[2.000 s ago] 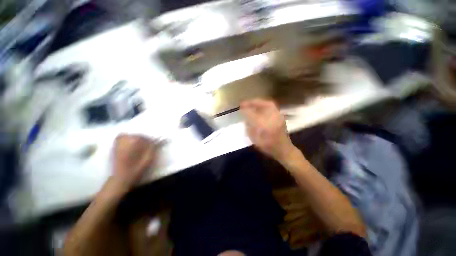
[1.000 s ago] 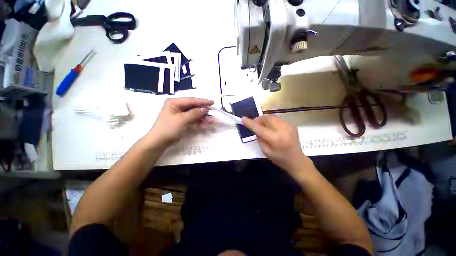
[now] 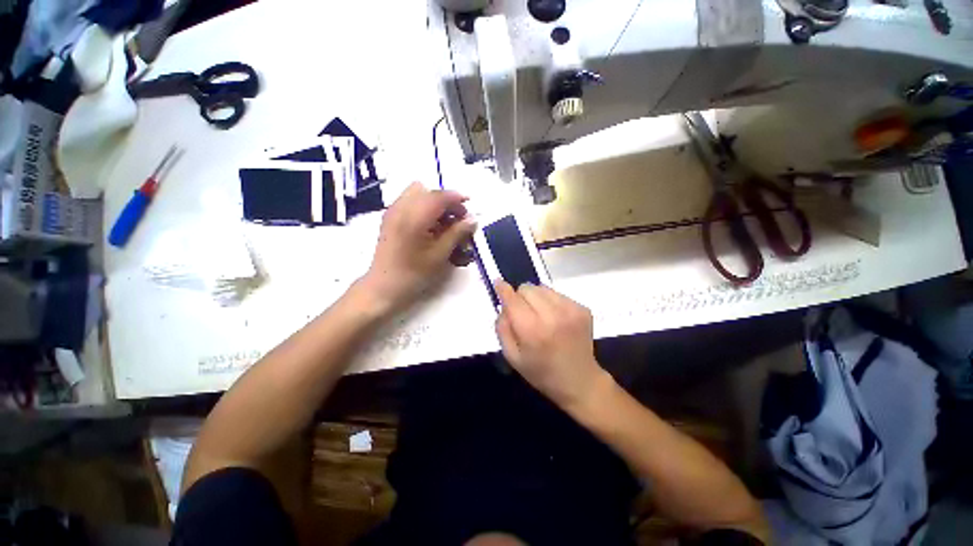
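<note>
A dark patch piece with white edges (image 3: 510, 251) lies on the machine table just in front of the presser foot (image 3: 542, 190). My right hand (image 3: 546, 333) has its fingertips on the patch's near end. My left hand (image 3: 418, 240) is at the patch's far left edge, with its fingers curled around the white strip there. Part of the strip is hidden by the fingers. The white sewing machine head (image 3: 629, 69) stands over the far side of the patch.
Spare patches (image 3: 280, 195) lie left of the needle, with white strips (image 3: 203, 267) nearer me. Black-handled scissors (image 3: 222, 94) and a blue-handled screwdriver (image 3: 133, 213) lie far left. Red-handled shears (image 3: 747, 229) lie right. Grey cloth (image 3: 854, 416) hangs below right.
The white strip, held between both hands above the patch a second ago, is now down along the patch's left edge. My right hand has moved to the patch's near end.
</note>
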